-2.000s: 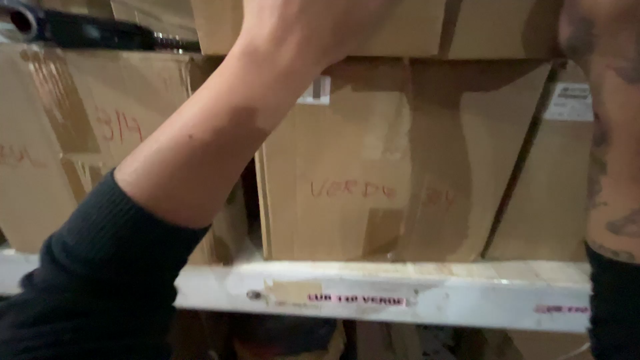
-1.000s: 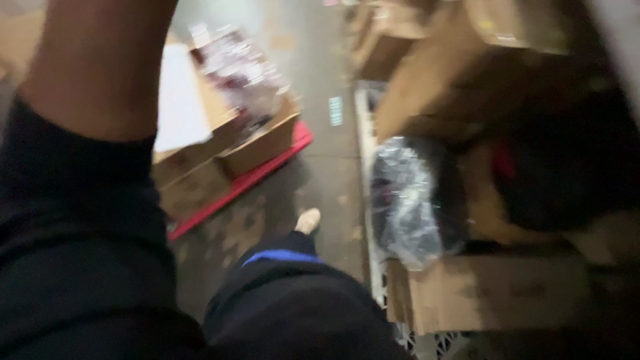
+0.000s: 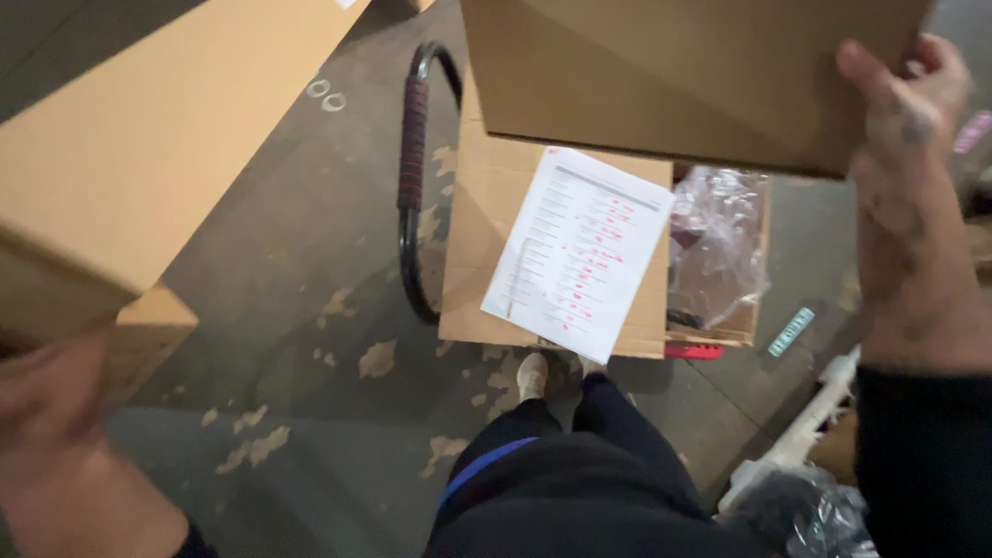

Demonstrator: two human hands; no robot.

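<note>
My right hand (image 3: 914,101) grips the right edge of a cardboard box (image 3: 666,77) at the top, thumb on its face. At the lower left, my left hand (image 3: 54,395) is blurred against the lower edge of another large piece of cardboard (image 3: 155,139), perhaps a box or a flap; its fingers are partly hidden, and its hold cannot be told. Below the right-hand box, a printed sheet with red handwriting (image 3: 577,256) lies on a closed cardboard box (image 3: 480,232). An open carton with clear plastic wrap (image 3: 717,240) stands beside it.
A black cart handle with a wrapped grip (image 3: 414,143) rises left of the closed box. Part of a red base (image 3: 694,352) shows under the cartons. At lower right are a white shelf edge (image 3: 798,442) and plastic-wrapped goods (image 3: 814,511). My feet stand below the cartons.
The view has swung from the shelf to the floor and cartons. My right hand now grips a box, and both hands are in view with cardboard.
</note>
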